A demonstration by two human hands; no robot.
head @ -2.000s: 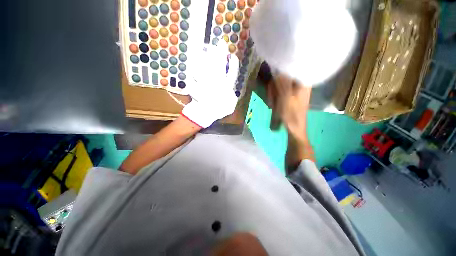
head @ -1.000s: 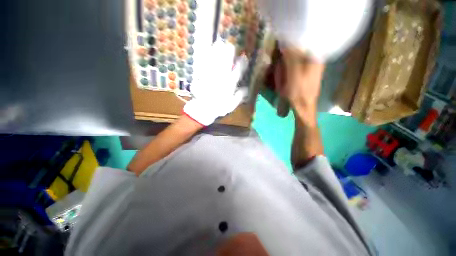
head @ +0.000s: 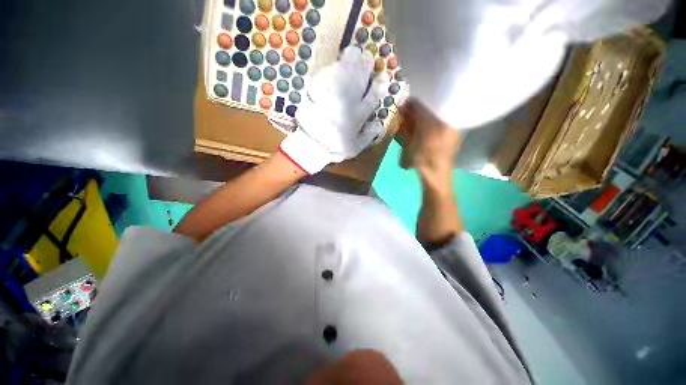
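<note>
A white keyboard-shaped panel with rows of orange, grey, blue and black round keys lies on brown cardboard. A second keyed section shows to its right. My left hand, in a white glove with a red cuff edge, rests on the panel with its fingers spread and holds nothing that I can see. My right hand is bare, just right of the panel's near corner. Its fingers are blurred and partly hidden by a large white shape, so I cannot tell what it holds.
The large white, cloth-like shape blocks the upper right. A cardboard tray with small pale pieces stands at the right. A grey metal surface is at the left. Below are the green floor and a control panel.
The view has shifted. The white shape has spread to the right and covers more of the view. My gloved left hand sits farther right on the panel, with its fingers more spread.
</note>
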